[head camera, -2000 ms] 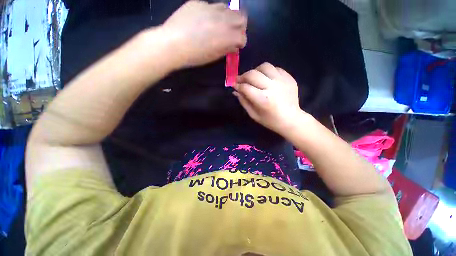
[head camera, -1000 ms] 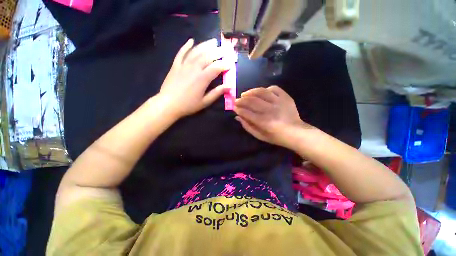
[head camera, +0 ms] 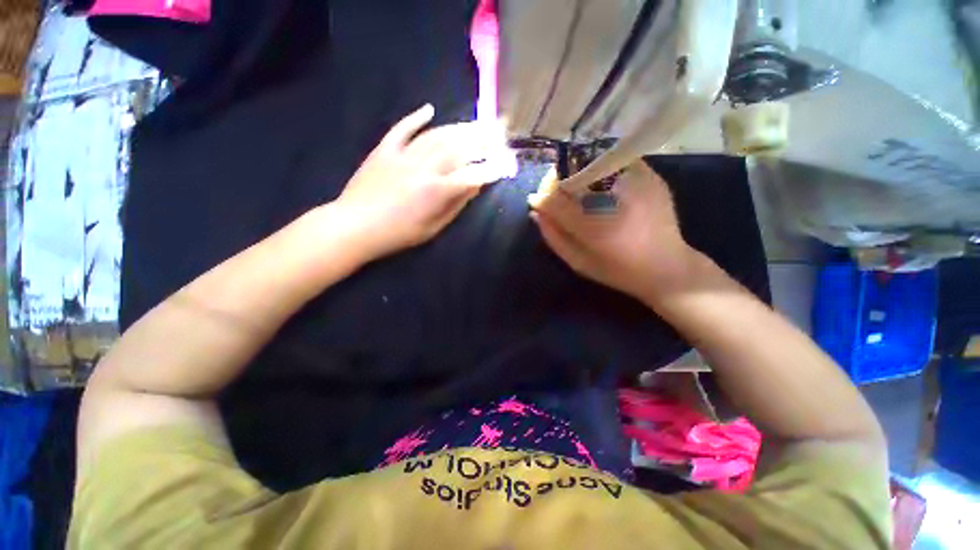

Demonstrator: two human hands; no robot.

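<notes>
The black garment piece (head camera: pixel 312 312) covers the table and hangs towards my lap. The pink strip (head camera: pixel 486 59) lies on it, running away from me along the left side of the sewing machine head (head camera: pixel 602 64). My left hand (head camera: pixel 424 177) lies on the cloth at the strip's near end, its fingertips beside the presser foot area and washed out by the lamp. My right hand (head camera: pixel 613 226) is right of the needle area, thumb and fingertips together at the cloth, partly behind a machine part. Whether it pinches the cloth is unclear.
A loose pile of pink strips (head camera: pixel 704 440) lies at lower right, beside my right forearm. A blue plastic bin (head camera: pixel 876 317) stands right of the machine. Worn white sheeting (head camera: pixel 75 215) covers the table's left side. Another pink piece (head camera: pixel 150 9) shows at the upper left.
The pink strip has moved away from me, past the needle area. My right hand has moved slightly right and up to the machine. The machine head came into view after the first frame.
</notes>
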